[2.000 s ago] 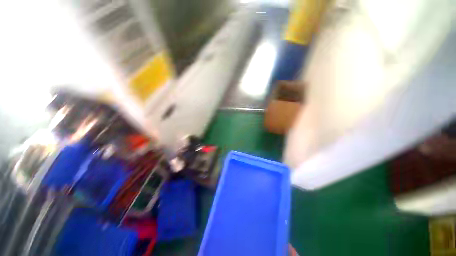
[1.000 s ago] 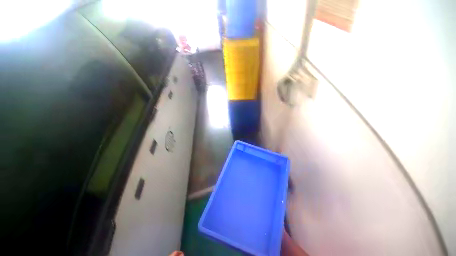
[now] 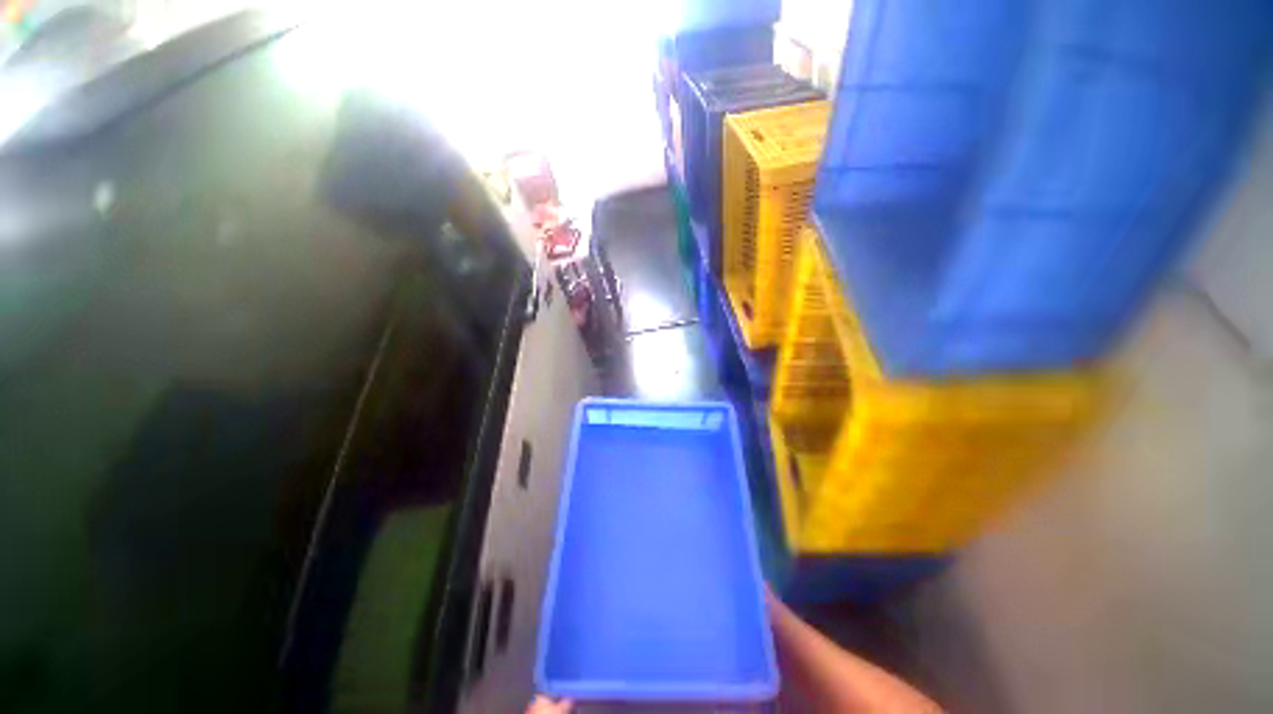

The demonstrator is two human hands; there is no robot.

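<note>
A blue plastic tray [image 3: 656, 551], empty inside, is held out in front of me at the lower middle. My right hand [image 3: 824, 663] is at the tray's right side near the lower corner; its fingers are hidden by the tray. My left hand [image 3: 552, 706] shows only as fingertips at the tray's lower left corner, cut off by the bottom edge of the picture.
A large dark glossy surface [image 3: 210, 419] with a pale side panel [image 3: 519, 516] lies on the left. Stacked yellow crates [image 3: 963, 467] and blue crates [image 3: 1033, 181] stand close on the right. A shiny grey floor [image 3: 663, 356] runs ahead between them.
The view has moved forward along the passage, and the crates are now much nearer on the right. The tray has turned straighter, and my left fingertips are now at its lower left corner.
</note>
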